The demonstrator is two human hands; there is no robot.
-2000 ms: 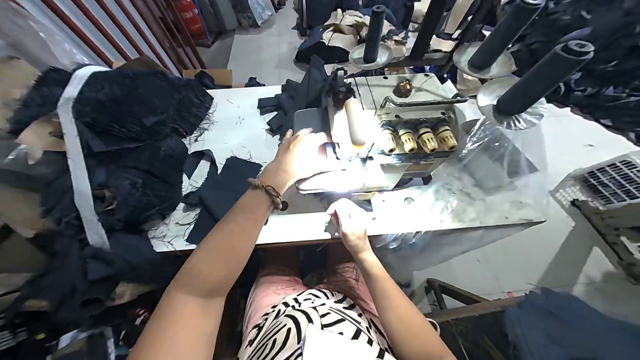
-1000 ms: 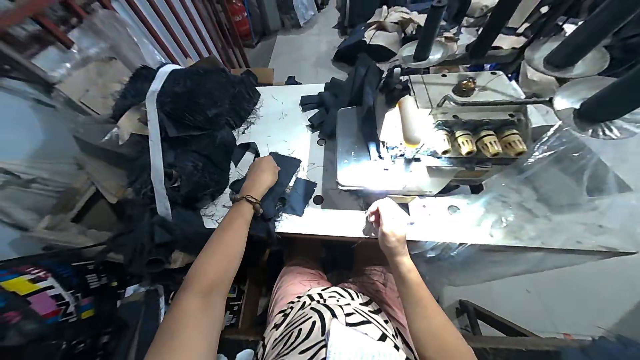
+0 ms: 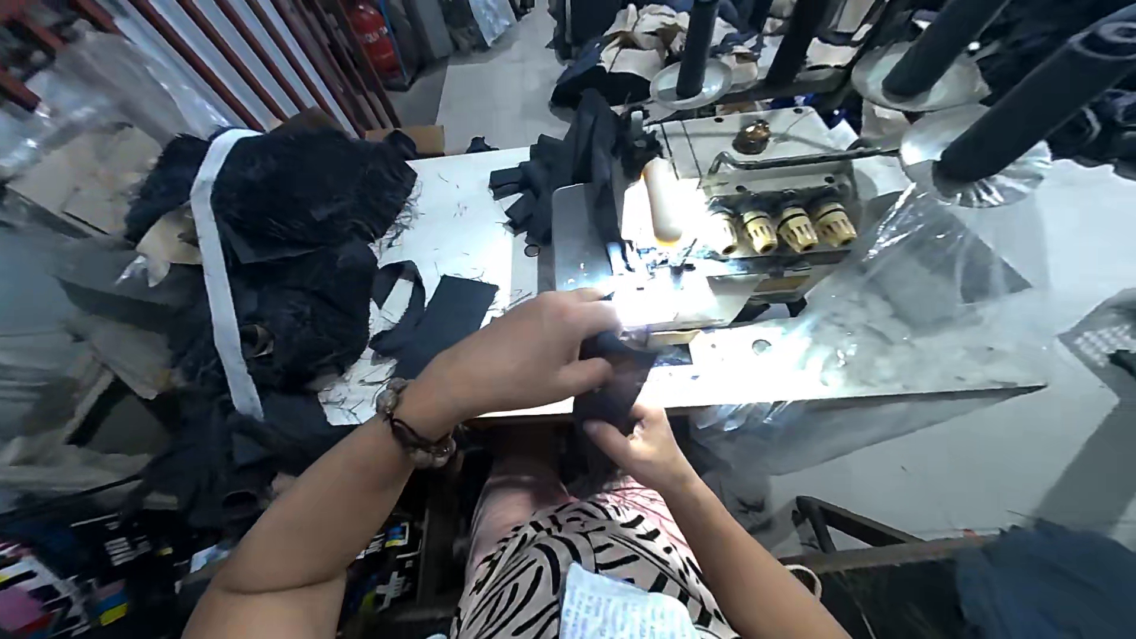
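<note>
A small dark fabric piece (image 3: 612, 395) is held between my two hands at the table's front edge, just before the lit needle area of an overlock sewing machine (image 3: 772, 177). My left hand (image 3: 541, 351) grips its upper part from above, fingertips close to the presser foot. Lower down, my right hand (image 3: 643, 444) pinches its bottom edge. More dark cut pieces (image 3: 448, 311) lie on the white table (image 3: 453, 204) left of my left hand. Dark fabric strips (image 3: 559, 173) lie behind the machine's grey plate.
A heap of dark fabric (image 3: 311, 186) with a white strip (image 3: 216, 266) over it stands at the left. Black thread cones (image 3: 1029, 106) rise at the upper right. Clear plastic sheeting (image 3: 923, 302) covers the table's right part. A dark bar (image 3: 852, 524) is at the lower right.
My left hand has moved right, from the cut pieces at the left to the front of the machine. A dark piece is now between both hands.
</note>
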